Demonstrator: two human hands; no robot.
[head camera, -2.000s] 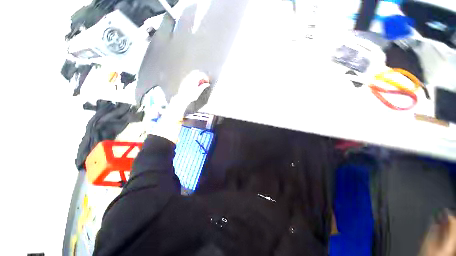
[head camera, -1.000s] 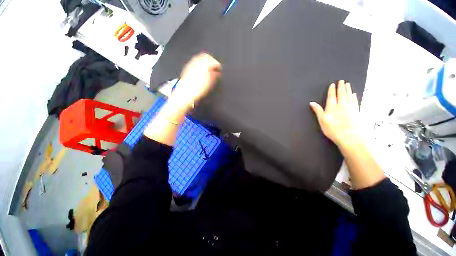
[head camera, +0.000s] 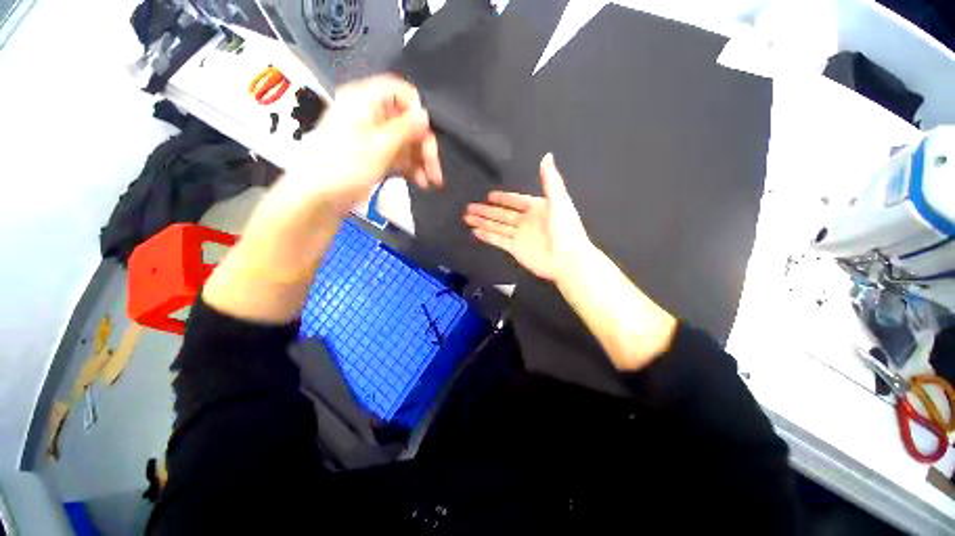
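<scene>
Dark grey cut panels (head camera: 660, 157) lie flat on the white table in front of me, with a pale gap between layers at the top. My left hand (head camera: 393, 136) is blurred at the left edge of the cloth, with its fingers curled beside a raised fold (head camera: 466, 141). Whether it grips the cloth cannot be told. My right hand (head camera: 529, 225) is open over the middle of the cloth, thumb up and fingers apart, pointing left. It holds nothing.
The white machine head (head camera: 890, 204) is at the right, with orange-and-red scissors (head camera: 919, 427) below it. A blue crate (head camera: 382, 325) is left of my lap, a red stool (head camera: 168, 277) on the floor. A grey fan housing (head camera: 335, 47) and other scissors (head camera: 269, 86) are at upper left.
My right hand has moved left from the cloth's right side to its middle. My left hand has shifted slightly left and up. The cloth's left part is now folded and raised.
</scene>
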